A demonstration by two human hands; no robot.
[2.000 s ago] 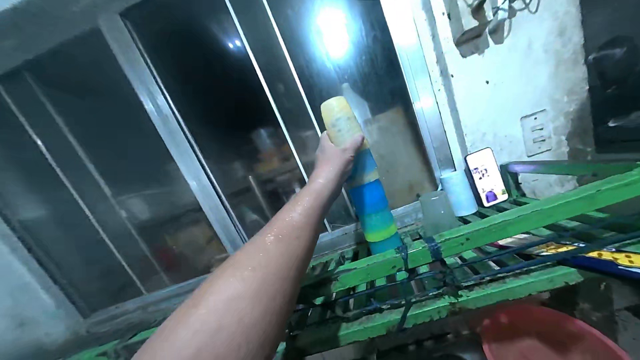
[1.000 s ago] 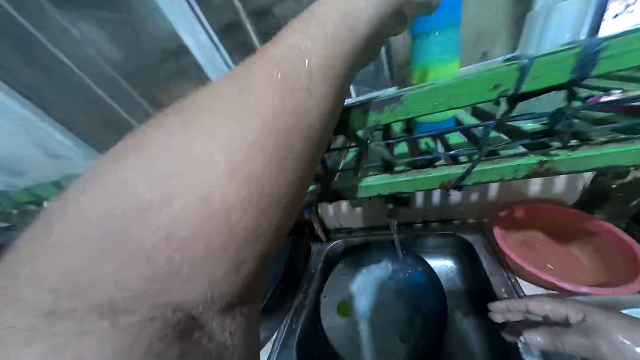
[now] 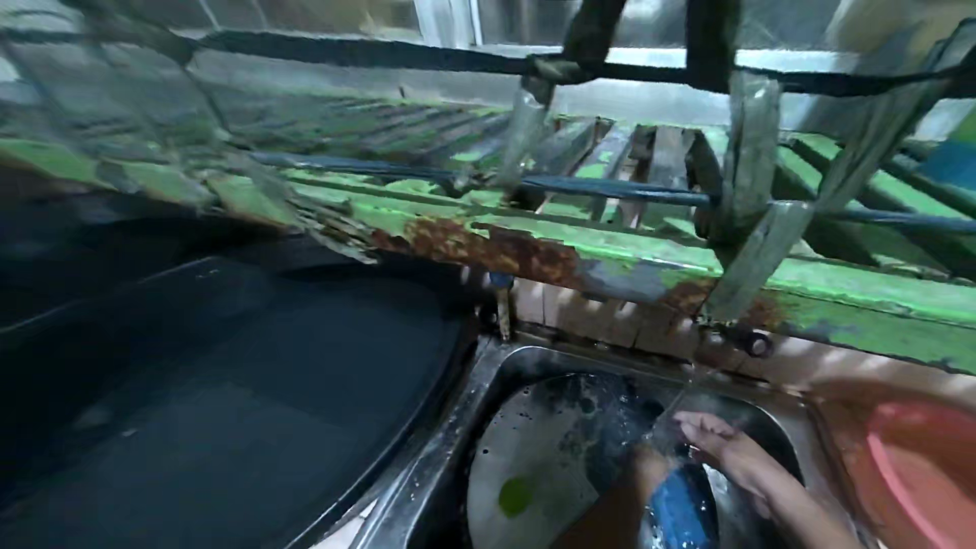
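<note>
Water runs in a thin stream [image 3: 675,404] into a metal sink [image 3: 457,427]. My left hand [image 3: 646,467], blurred, is under the stream, against a shiny blue object [image 3: 677,509], perhaps a container; its fingers are mostly hidden, so its grip is unclear. To the right, my right hand [image 3: 720,446] has bent fingers beside the stream, close to the top of the blue object; whether it holds anything does not show. Beneath my hands lies a large round pale and dark piece [image 3: 526,457] with a green spot [image 3: 515,496] on it.
A large black basin or tub [image 3: 252,427] fills the lower left beside the sink. A red plastic basin [image 3: 900,473] stands at the right. Above the sink runs a green slatted rack [image 3: 633,255] with rust and cords; part of a blue object [image 3: 953,164] shows at its right end.
My left hand has come down from the stack of coloured cups on the rack to the water in the sink. My right hand is now at the stream. The view has swung down and left.
</note>
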